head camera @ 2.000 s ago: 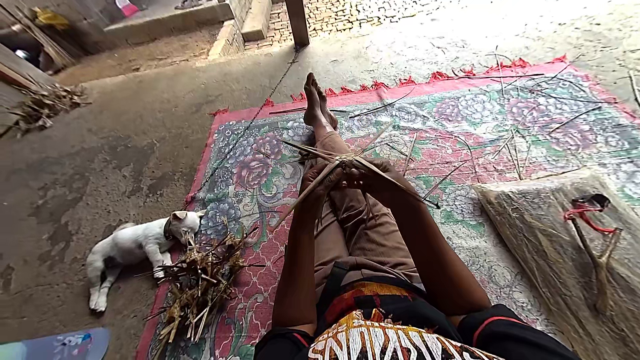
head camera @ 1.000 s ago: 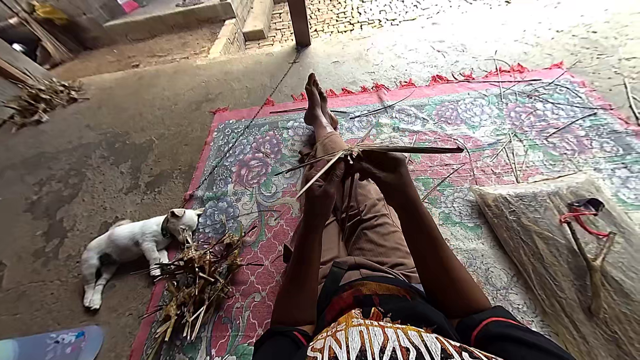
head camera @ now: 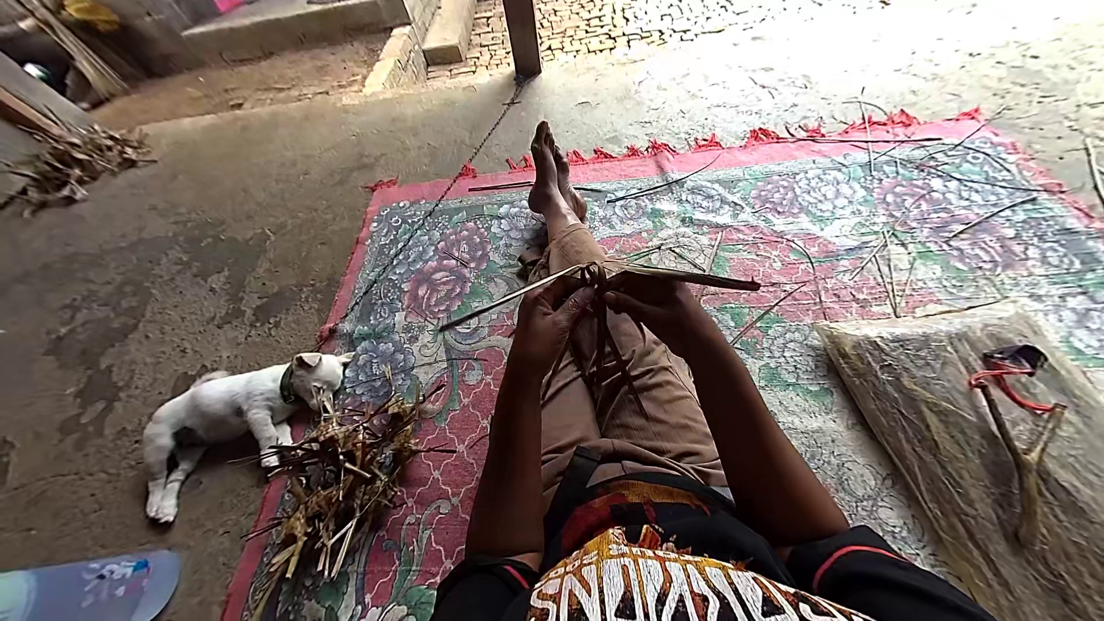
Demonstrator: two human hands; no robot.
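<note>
My left hand (head camera: 550, 317) and my right hand (head camera: 654, 297) are close together above my outstretched legs. Both grip a bunch of crossed dry plant strips (head camera: 595, 274), pinched near its middle. One long strip end points left and down past my left hand; a thicker, flat strip (head camera: 707, 278) reaches out to the right beyond my right hand. Darker strips (head camera: 601, 345) hang below the crossing, over the brown trousers. My fingers partly hide how the strips cross.
A heap of broken plant pieces (head camera: 349, 483) lies on the flowered rug (head camera: 448, 431), beside a white puppy (head camera: 233, 410) on the concrete. Thin sticks (head camera: 992, 216) are scattered at upper right. A forked stick with a red band (head camera: 1026, 466) rests on a plastic-wrapped slab (head camera: 914, 371).
My left hand has shifted from under the crossing to its left side, and the hands hold the strips at a different angle. The left strip ends now spread less than before.
</note>
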